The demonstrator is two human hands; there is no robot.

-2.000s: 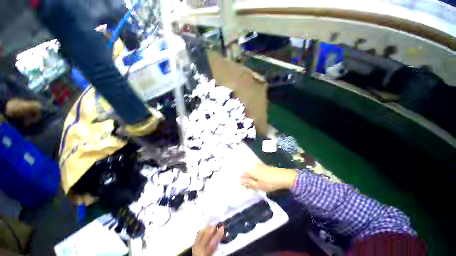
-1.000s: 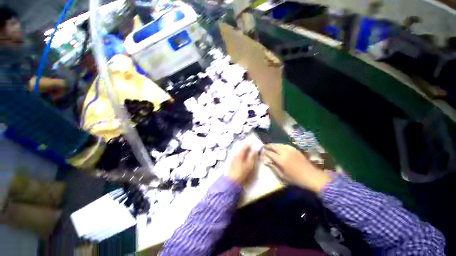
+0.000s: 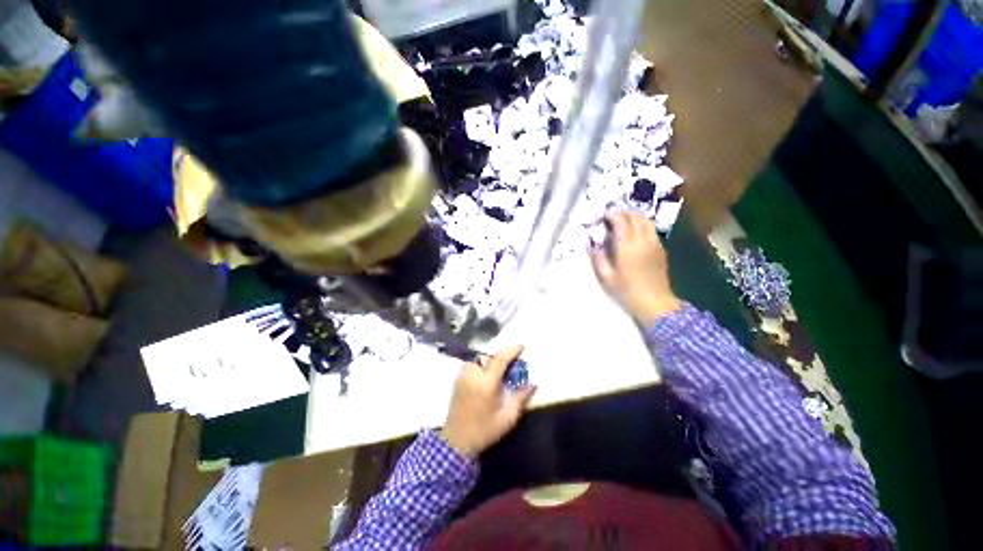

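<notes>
My left hand (image 3: pixel 487 400) is at the near edge of the pale board (image 3: pixel 582 350), its fingers closed on a small dark, bluish round piece (image 3: pixel 515 373). My right hand (image 3: pixel 634 264) is at the board's far right, beside the large heap of small white socket modules (image 3: pixel 517 151). Its thumb and fingertips are at a small pale piece; whether they grip it is unclear. A thick dark blue-green cylinder (image 3: pixel 248 97) with a yellowish lower end hangs in the upper left, blurred; I cannot tell what it is.
A blurred pale pole (image 3: pixel 571 161) and metal rod cross above the heap. Stacked white panels (image 3: pixel 221 364) lie left of the board. Black parts (image 3: pixel 318 328) lie beside them. Screws (image 3: pixel 761 282) are at right, near a brown cardboard sheet (image 3: pixel 728 97). An open carton (image 3: pixel 156 474) and green crate (image 3: pixel 65 490) are low left.
My hands were together over the board and are now apart, left nearer me, right up by the heap. The dark cylinder is back in view, larger. The view has shifted.
</notes>
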